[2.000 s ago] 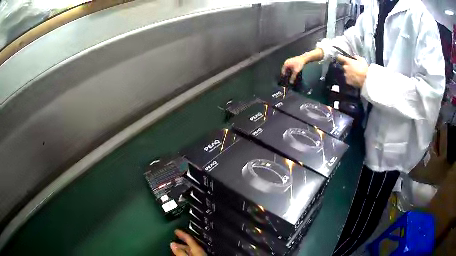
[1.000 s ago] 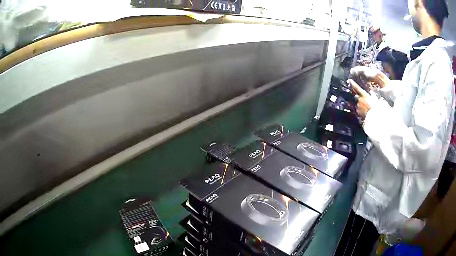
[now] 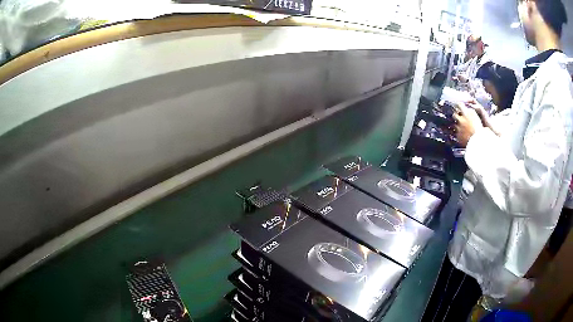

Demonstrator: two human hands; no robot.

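Observation:
Neither of my hands is in the picture. Stacked black retail boxes [image 3: 327, 251] stand nearest in front of me on the green surface [image 3: 207, 229], in adjoining stacks running away from me, with the ring picture up and an orange streak. Their narrow end flaps stick out at the left ends of the stacks. A single black box [image 3: 157, 292] lies text side up at the lower left, cut off by the bottom edge. Another single box [image 3: 262, 196] lies text side up behind the near stack, partly hidden by it.
A person in a white coat [image 3: 521, 170] stands at the right, hands at a white item. Other people [image 3: 496, 82] are farther back. More black boxes [image 3: 427, 162] line the surface beyond the stacks. A grey metal wall and shelf [image 3: 207, 82] run along the left. A blue stool [image 3: 502, 316] shows at the bottom right.
My left hand, seen at the bottom two seconds ago, is gone from view. The view has tilted up. The two single boxes have shifted left relative to the stacks. The person in white now faces farther down the line.

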